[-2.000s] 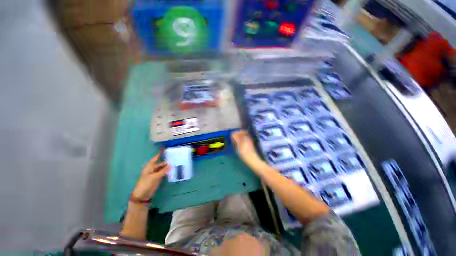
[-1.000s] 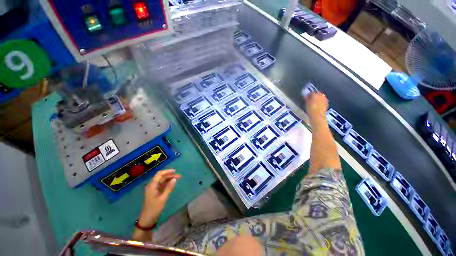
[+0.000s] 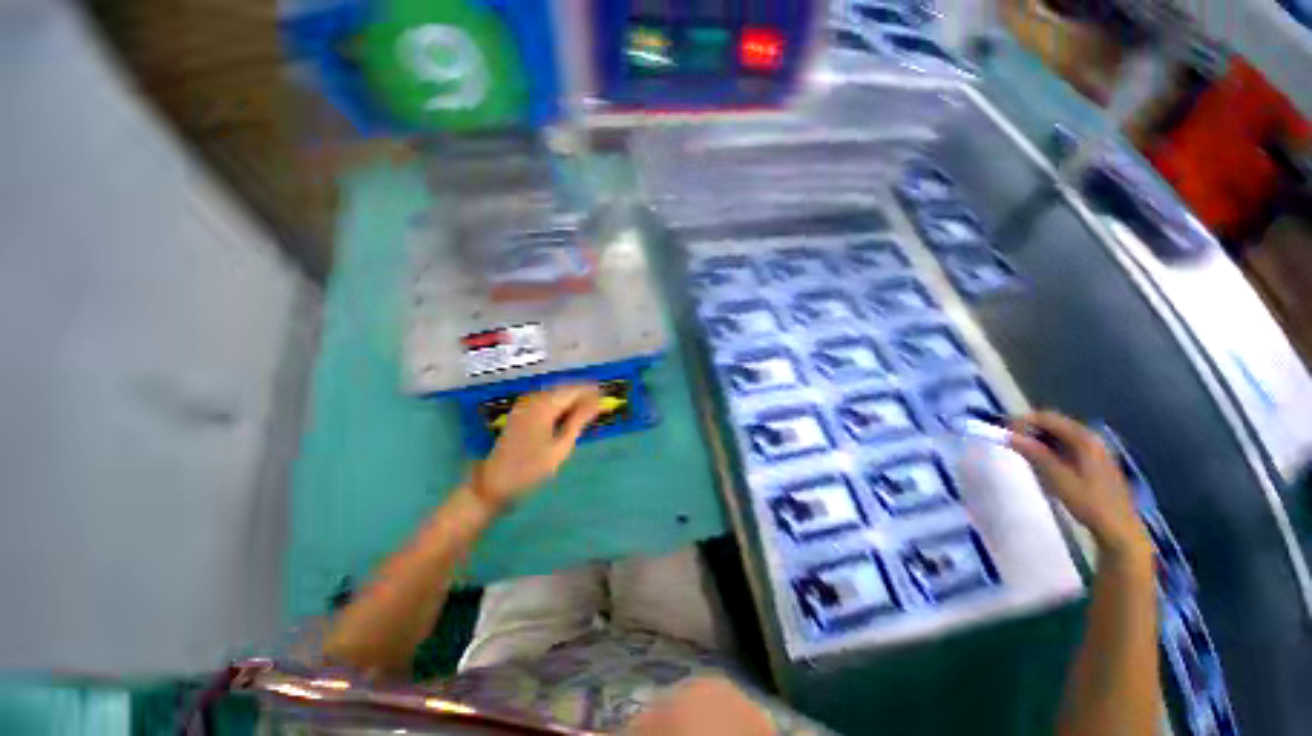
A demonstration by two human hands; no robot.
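My left hand is at the blue front of the press base, over the middle of the yellow-arrow label, thumb and finger slightly apart; no part shows in it. My right hand pinches a small panel by its edge, tilted above the right side of the blister tray. The tray holds rows of panels with white rims and dark patterns. Another panel sits in the orange-brown fixture under the press head, blurred.
The blue press body with green disc 9 and the control box with a lit red switch stand at the back. Clear stacked trays lie behind the working tray. The conveyor at right carries panels. A red-orange shape shows at far upper right.
The view has turned left. My right hand has come from the conveyor to above the tray with the panel. My left hand has moved forward onto the press base front.
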